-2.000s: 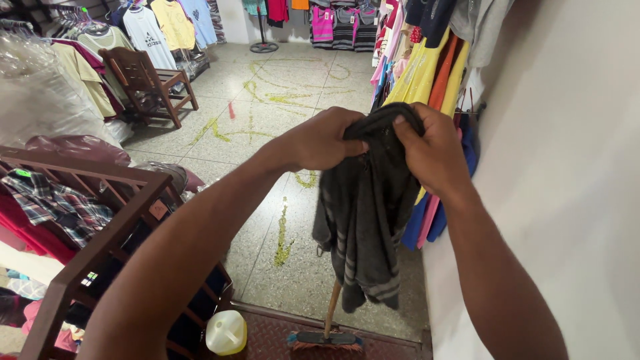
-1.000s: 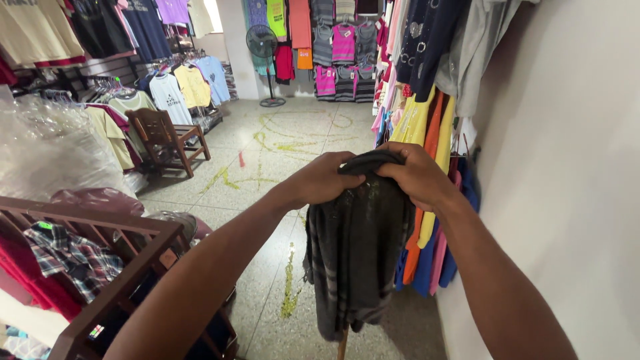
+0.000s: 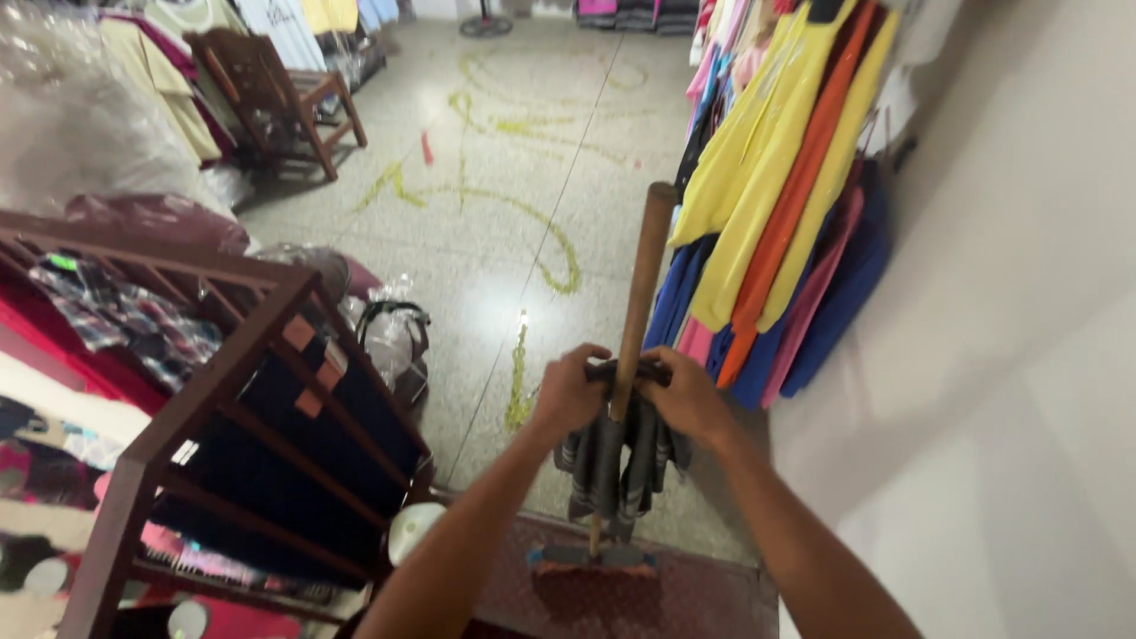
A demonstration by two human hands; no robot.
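Observation:
A dark grey striped cloth (image 3: 612, 461) hangs around the wooden handle (image 3: 646, 266) of a push broom, whose upper end pokes up through the cloth. My left hand (image 3: 572, 386) grips the cloth's edge just left of the handle, and my right hand (image 3: 688, 390) grips it just right of the handle. Below the cloth, the broom head (image 3: 593, 568) rests on a reddish-brown textured surface, its handle partly hidden by the cloth. Yellow-green streaks (image 3: 517, 373) mark the speckled floor ahead.
Brown railing (image 3: 213, 373) runs along the left, with a pale container (image 3: 413, 532) by its foot. A wooden chair (image 3: 275, 106) stands beyond. Yellow, orange and blue garments (image 3: 772, 195) hang at the right against a white wall (image 3: 1003, 355).
Both hands have moved lower with the cloth. The broom handle, largely hidden behind the cloth before, now rises through it between my hands. The view has tipped down since one second ago.

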